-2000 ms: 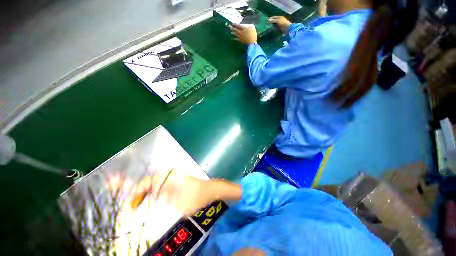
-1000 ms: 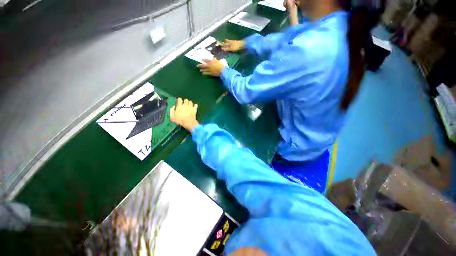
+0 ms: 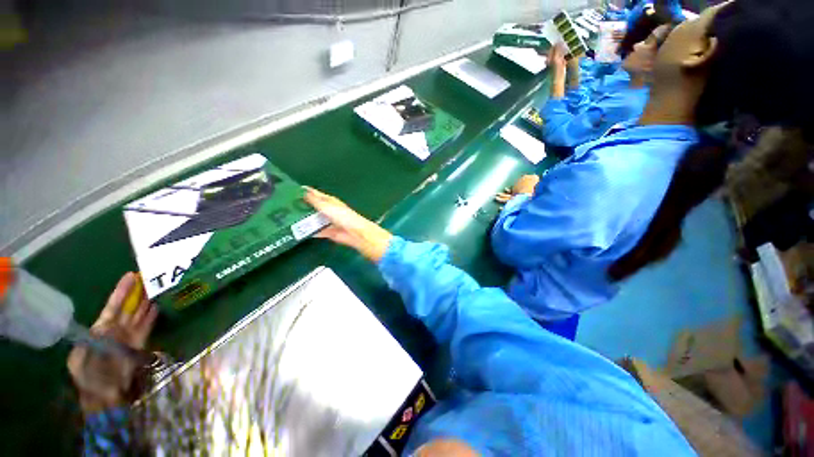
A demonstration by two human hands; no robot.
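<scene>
A green and white tablet PC retail box (image 3: 236, 210) is tilted just behind the scale, its printed front edge facing me. My right hand (image 3: 344, 225) grips its right end. My left hand (image 3: 116, 344) is at its near left corner, with a yellow finger cot on one fingertip; the fingers touch or nearly touch the box, and the hand is partly blurred behind a rod. The checkweighing scale (image 3: 312, 357) has a bare shiny plate. Part of its keypad shows at the right; its digits are out of view.
Another retail box (image 3: 409, 122) lies farther along the green belt (image 3: 330, 143). A signal tower light (image 3: 36, 303) stands at the left edge. A person in a blue smock (image 3: 598, 214) is at the right, others beyond. Brown cardboard (image 3: 705, 402) lies on the floor.
My right hand reached out to the box on the belt, and the box is now nearer the scale and lifted at an angle. My left hand has come into view. The neighbour's hands have left their box.
</scene>
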